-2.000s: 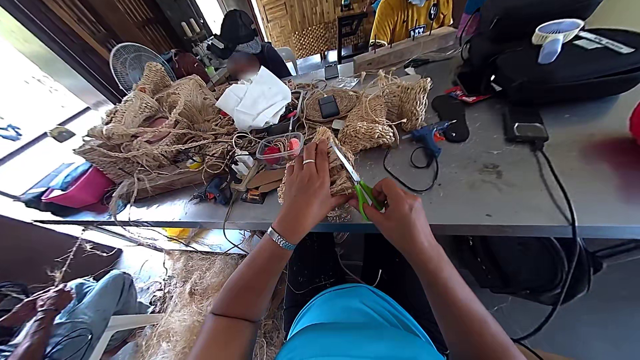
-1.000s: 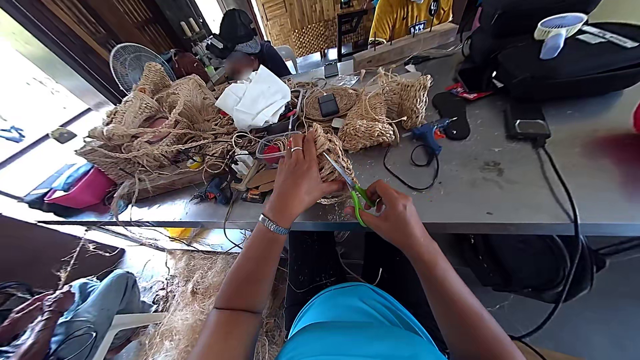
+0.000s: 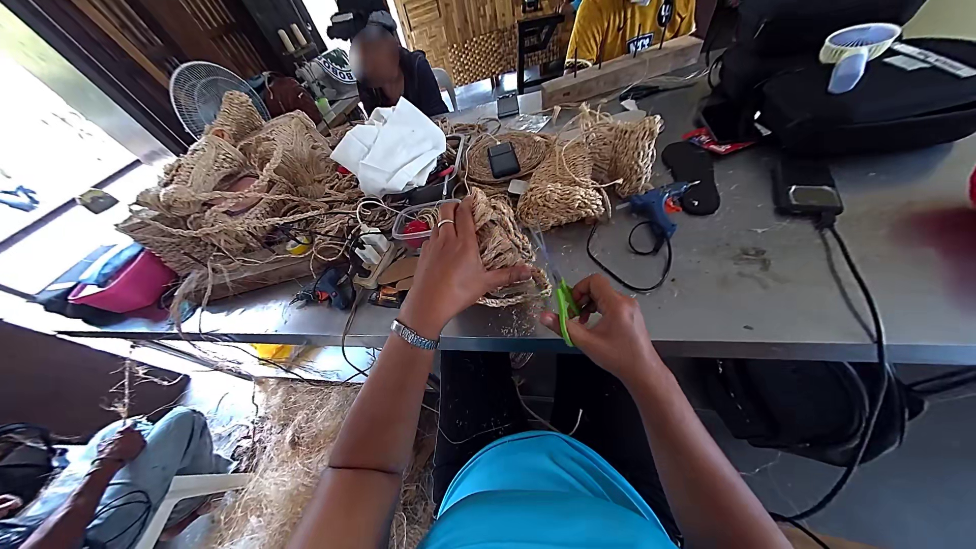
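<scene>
My left hand [image 3: 457, 267] grips a braided natural-fibre piece [image 3: 499, 232] at the table's front edge, its fingers over the left side and its thumb across the lower part. Green-handled scissors [image 3: 566, 311] are in my right hand [image 3: 606, 324], just right of the piece, with the blades pointing up and away from me. Whether the blades touch any fibre cannot be told. Behind the held piece lie more woven fibre pieces [image 3: 560, 187] and a flat braided coil [image 3: 473, 156] with a small black case [image 3: 503, 160] on it.
A blue glue gun [image 3: 656, 206] and its looped cable lie to the right, near a black insole [image 3: 692, 175]. Farther right are a phone-like device [image 3: 808, 191] with a cable and a black bag [image 3: 869, 99]. Woven pieces [image 3: 282, 160] are heaped left. Other people sit behind the table and at lower left.
The scissors have moved from over the fibre piece to its right side, with their blades pointing more upright. My left hand still holds the piece.
</scene>
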